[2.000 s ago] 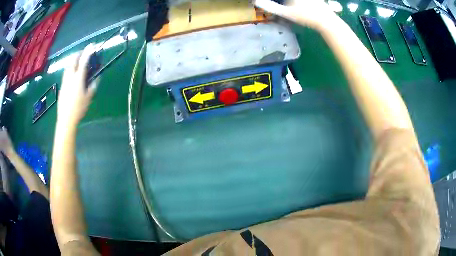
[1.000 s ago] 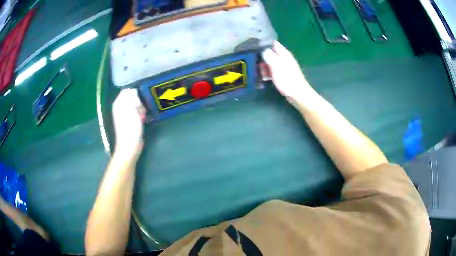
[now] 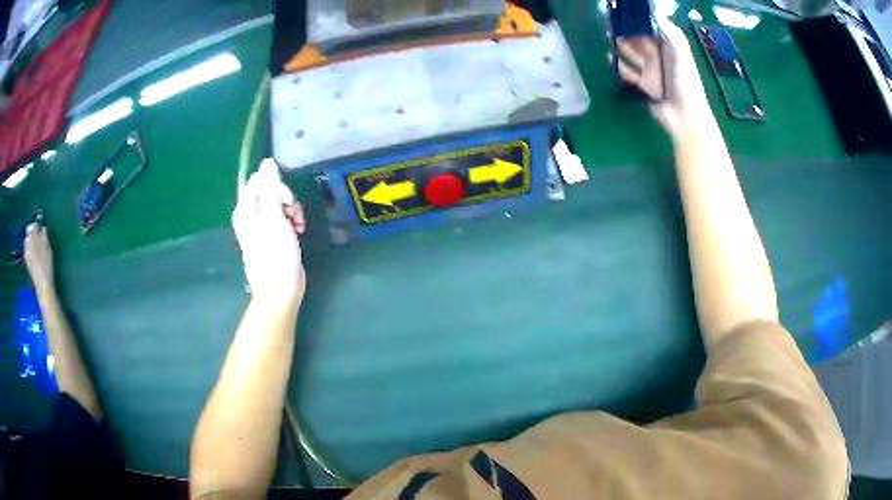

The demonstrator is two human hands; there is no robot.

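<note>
The press shows its grey metal front plate (image 3: 421, 93), blue base (image 3: 391, 231) and round red button (image 3: 444, 190) between two yellow arrows. Behind the plate, a grey metal block (image 3: 411, 18) covers the orange-edged nest (image 3: 308, 57). My left hand (image 3: 269, 234) is just left of the base, beside the hose, fingers loosely curled; whether anything is inside them is hidden. My right hand (image 3: 665, 78) is bare, beyond the plate's right side, and grips a dark phone frame (image 3: 633, 20). That frame is blurred and partly cut off by the top edge.
Another phone frame (image 3: 729, 70) lies right on the green surface, and one (image 3: 110, 184) lies left. A pale hose (image 3: 251, 132) runs down the press's left. A white tag (image 3: 568, 161) is beside the base. Another person's hand (image 3: 37, 256) is far left; a red tray (image 3: 49, 88) lies behind.
My right hand has left the base's right side, moved up and right, and taken hold of a phone frame. My left hand has come slightly away from the base. The block now covers the nest.
</note>
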